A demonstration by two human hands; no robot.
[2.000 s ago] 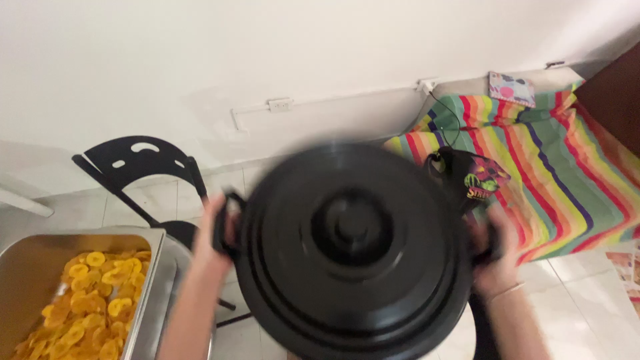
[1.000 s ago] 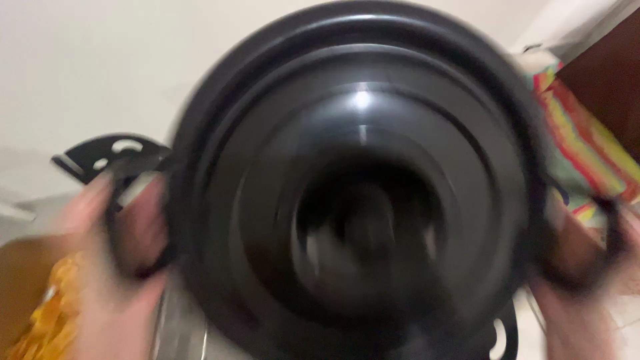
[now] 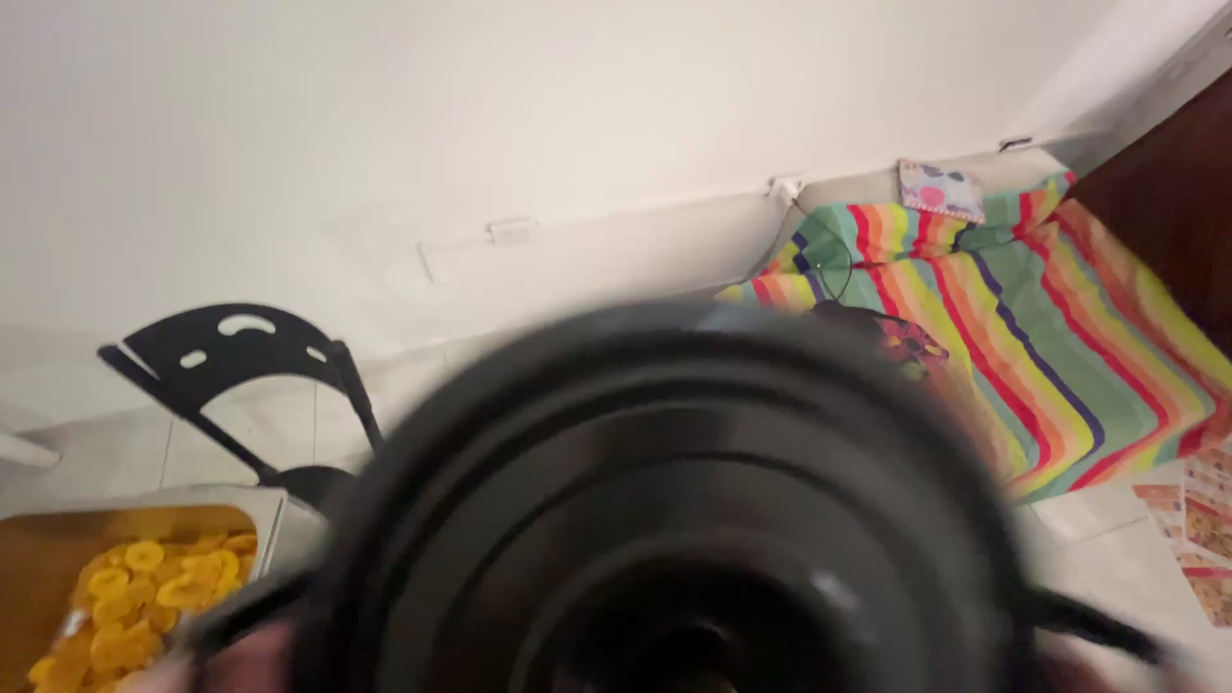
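A large black lidded pot (image 3: 674, 433) fills the lower middle of the head view, blurred and close to the camera. Its round lid faces me, with the dark recess and knob low in the picture. My left hand (image 3: 241, 664) is at the side handle on the left, only partly seen at the bottom edge. My right hand (image 3: 1078, 664) is at the other side handle, blurred and mostly cut off by the frame. A metal tray (image 3: 274, 529) with yellow-orange fried plantain slices (image 3: 135, 597) is at the lower left, beside the pot.
Behind the tray stands a black folding chair (image 3: 241, 356) near the white wall. On the right, a striped cloth (image 3: 1020, 337) covers a piece of furniture, with a patterned pouch (image 3: 941, 191) on it and a dark printed bag (image 3: 910, 342) near its left side. Printed sheets (image 3: 1203, 529) lie at far right.
The pot, held up close to the camera a second ago, is now lower in view, with the chair and striped cloth showing more fully again. Both hands have moved down with it.
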